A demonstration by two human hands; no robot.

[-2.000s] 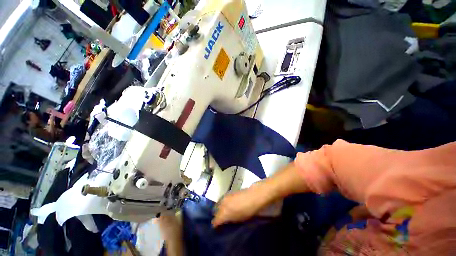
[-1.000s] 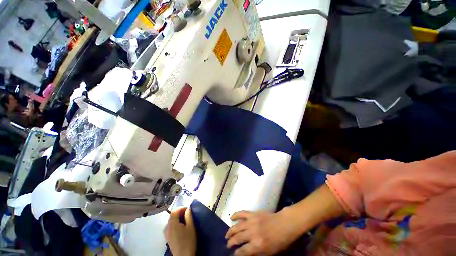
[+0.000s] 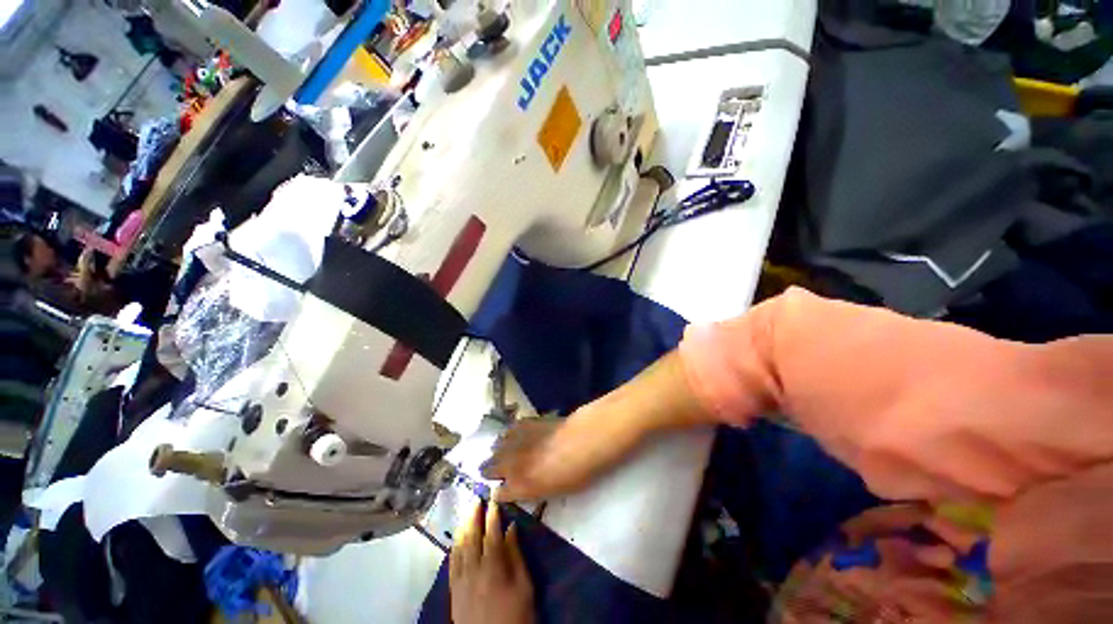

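The cream industrial sewing machine (image 3: 488,171) lies diagonally, its presser foot and needle area (image 3: 470,479) lit by a small lamp. A navy cut panel (image 3: 586,561) lies on the bed at the bottom and hangs toward the lap. My left hand (image 3: 491,567) lies on this panel, fingers stretched toward the needle. My right hand (image 3: 537,457) is just right of the needle, palm down; its fingertips are partly hidden and its grip is unclear. A small navy piece (image 3: 574,329) lies in the arm opening, partly covered by my right forearm.
Black-handled snips (image 3: 714,199) lie on the table right of the machine. A black strip (image 3: 385,293) drapes over the head. Grey panels (image 3: 915,146) are stacked at right. A blue scrap (image 3: 244,579) and white pieces (image 3: 159,475) are at left. A person is far left.
My right hand has moved up and left from the panel's edge to beside the needle. My left hand's fingers now stretch toward the needle. More of the navy panel shows spread below the needle.
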